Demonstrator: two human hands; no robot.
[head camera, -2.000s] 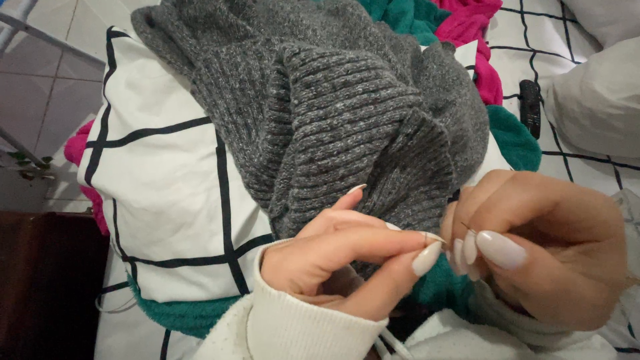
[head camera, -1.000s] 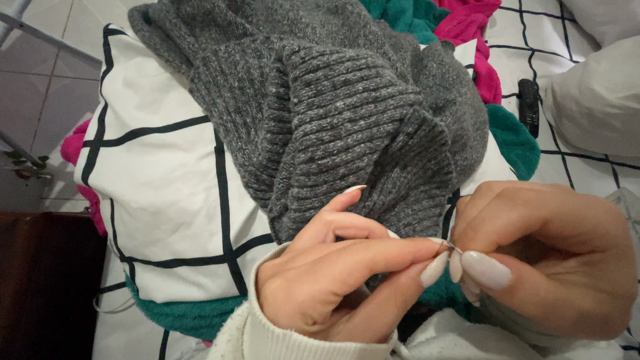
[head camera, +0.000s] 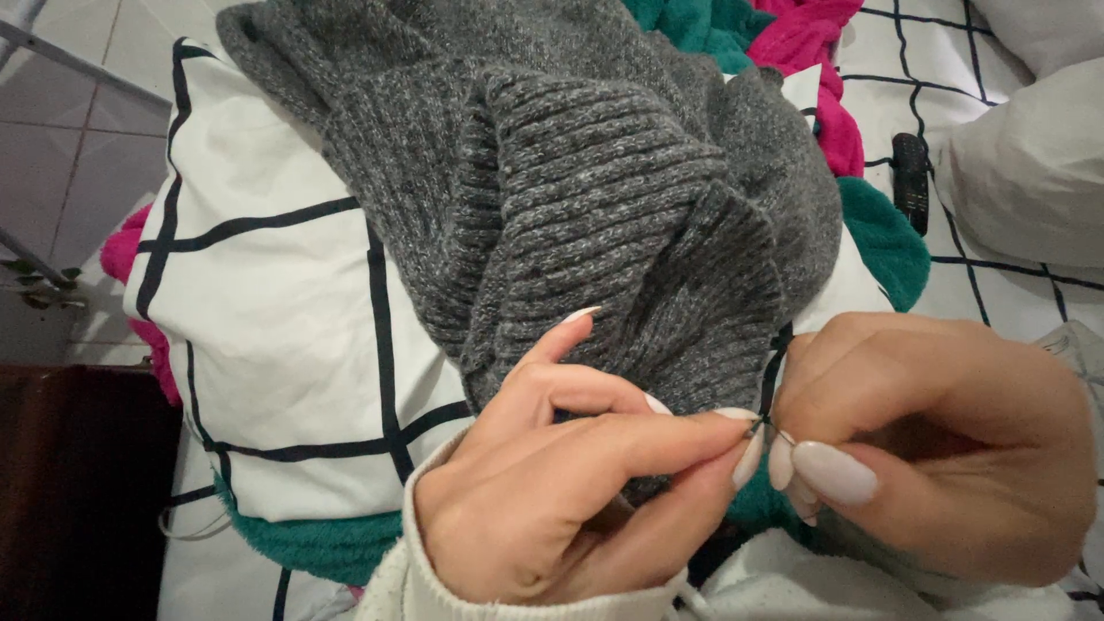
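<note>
My left hand (head camera: 578, 466), in a white cuff, pinches a thin dark thread (head camera: 763, 421) between thumb and index fingertips. Just right of it, my right hand (head camera: 940, 440) has its thumb and fingers closed on the same fine strand; whether a needle is among the fingers I cannot tell. The fingertips of both hands nearly touch. Behind them a grey ribbed knit garment (head camera: 604, 190) lies bunched on a white pillow with black lines (head camera: 276, 328). Part of the knit is hidden by my left hand.
Teal fleece fabric (head camera: 884, 241) and pink fabric (head camera: 841, 129) show around the pillow. A black remote control (head camera: 910, 183) lies on the checked bedding (head camera: 957, 293) beside a white pillow (head camera: 1031, 164). At the lower left stands a dark brown piece of furniture (head camera: 78, 492), near a tiled floor (head camera: 52, 164).
The fingertips of both hands have shifted slightly while staying close together. A dark bit of thread now shows between them. The grey knit has not moved.
</note>
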